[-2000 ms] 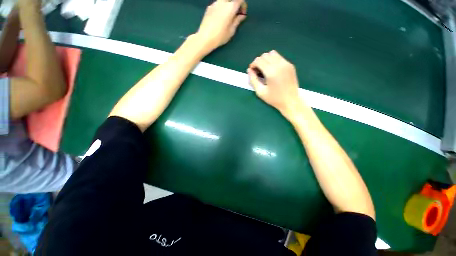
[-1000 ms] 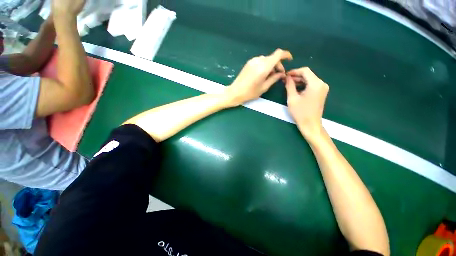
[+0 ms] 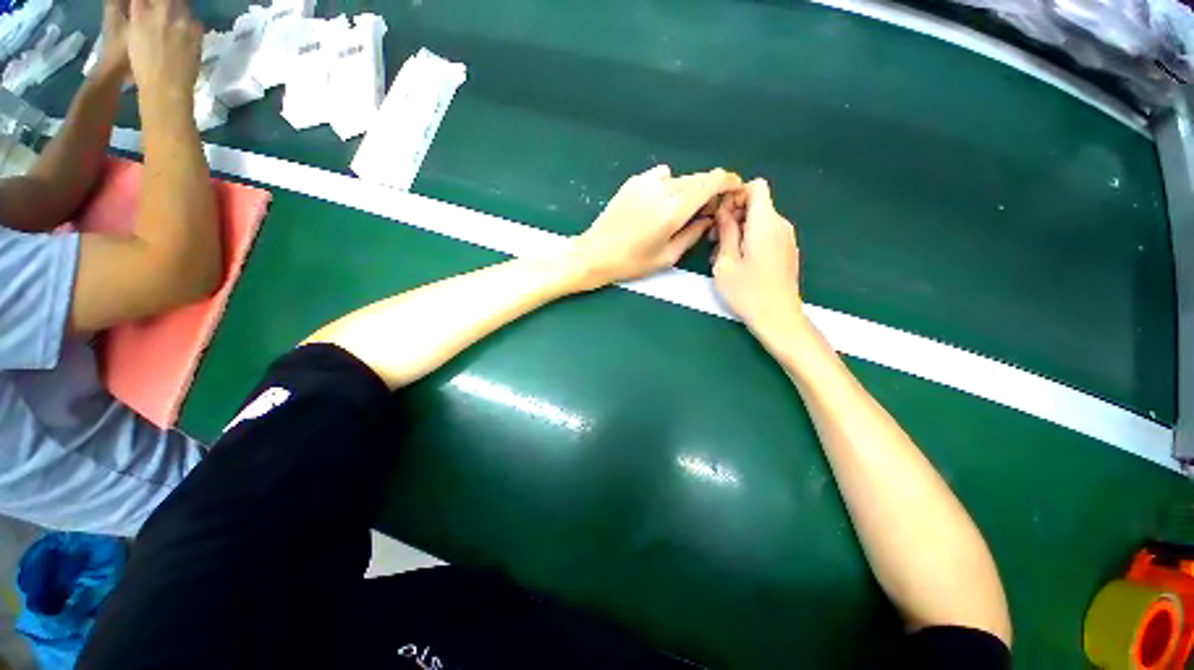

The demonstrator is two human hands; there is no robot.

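Note:
My left hand [image 3: 655, 225] and my right hand [image 3: 759, 254] meet over the near edge of the green conveyor belt [image 3: 904, 157], just beyond the pale guide rail [image 3: 969, 373]. Their fingertips touch each other. No object shows between them; whether something small is hidden in the fingers I cannot tell. Slim white boxes lie on the belt to the left, the nearest white box [image 3: 410, 121] apart from my hands.
A neighbouring worker's forearm [image 3: 177, 196] is over a red-pink mat [image 3: 197, 334] at left. The glossy green worktable [image 3: 589, 471] is nearest me. An orange tape dispenser [image 3: 1159, 615] stands at lower right. A blue plastic bag [image 3: 66, 596] lies at lower left. Bagged parts [image 3: 1100, 39] are at upper right.
My hands were apart two seconds ago, then came together and now touch more closely. More white boxes show at upper left as the view has shifted.

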